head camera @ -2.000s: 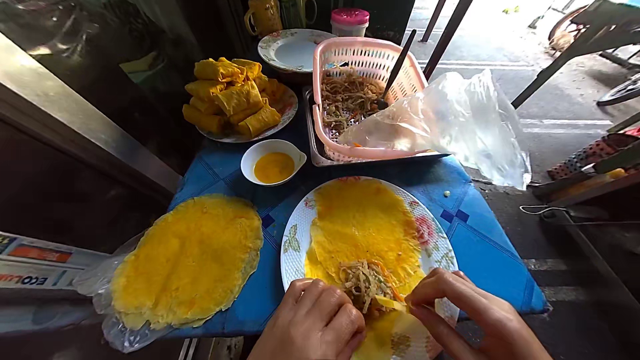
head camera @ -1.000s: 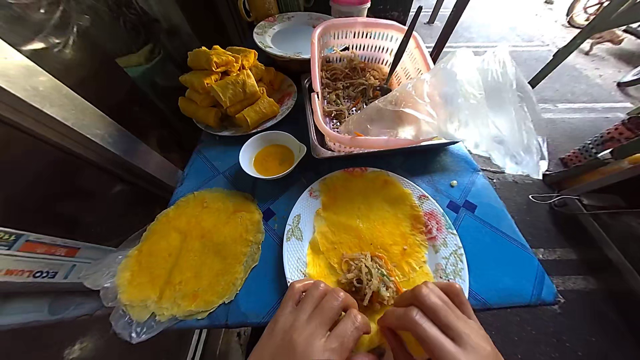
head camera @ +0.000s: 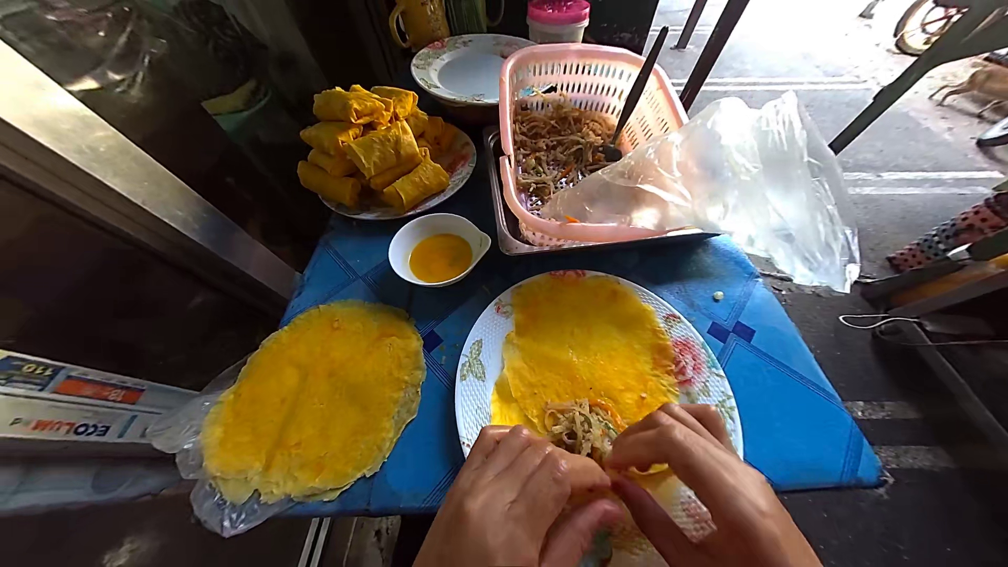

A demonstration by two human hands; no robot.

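A yellow wrapper sheet lies on a flowered white plate, with a heap of shredded filling near its close edge. Behind that heap, on the near side, my left hand and my right hand meet with their fingertips together. Both grip the near edge of the wrapper, which is partly hidden under the fingers. To the left, a stack of round yellow wrappers rests on clear plastic. A small white bowl of yellow liquid stands beyond the plate.
Filled yellow rolls are piled on a plate at the back left. A pink basket of filling, with a dark-handled utensil and a plastic bag, sits in a metal tray. Behind are an empty plate and a pink-lidded tub.
My right hand has moved left, close to my left hand. The near flap of the wrapper, pinched at the right two seconds ago, is now mostly covered by my fingers.
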